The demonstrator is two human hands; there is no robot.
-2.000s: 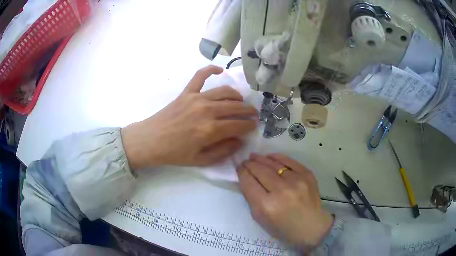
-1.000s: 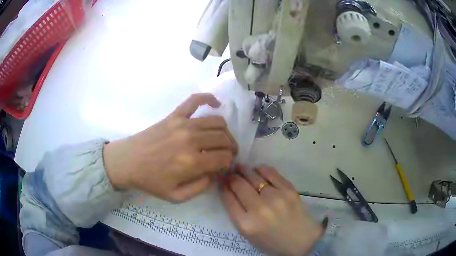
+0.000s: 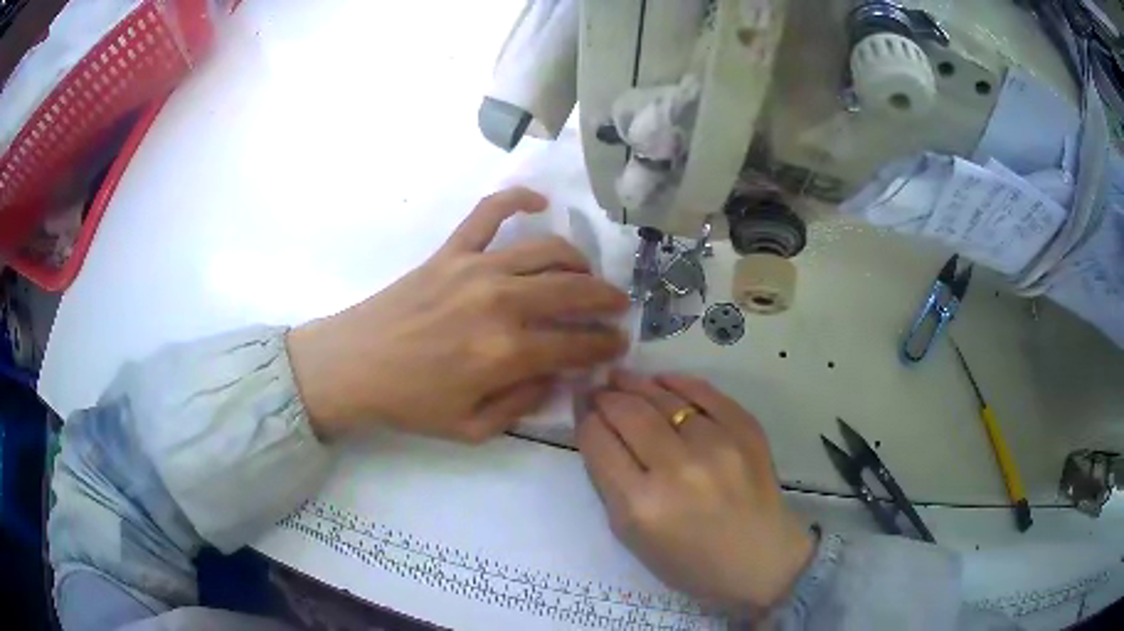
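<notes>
A white fabric piece (image 3: 557, 401) lies left of the presser foot (image 3: 669, 274) of the cream sewing machine (image 3: 672, 111), mostly hidden under my hands. My left hand (image 3: 475, 327) lies over it, fingers together near the presser foot, index finger raised and bent. My right hand (image 3: 684, 475), with a gold ring, holds the fabric's near edge with its fingertips, just below the left fingers. The fabric's outline blends into the white table.
Black snips (image 3: 875, 478), blue-handled snips (image 3: 934, 311) and a yellow-handled awl (image 3: 996, 450) lie to the right. A tan disc (image 3: 763, 284) sits beside the needle. Paper slips (image 3: 998, 212) are at upper right. A red basket (image 3: 99, 117) is at upper left.
Compared with one second ago, both hands have moved up and right, closer to the presser foot, with the fabric under them. The view has shifted slightly.
</notes>
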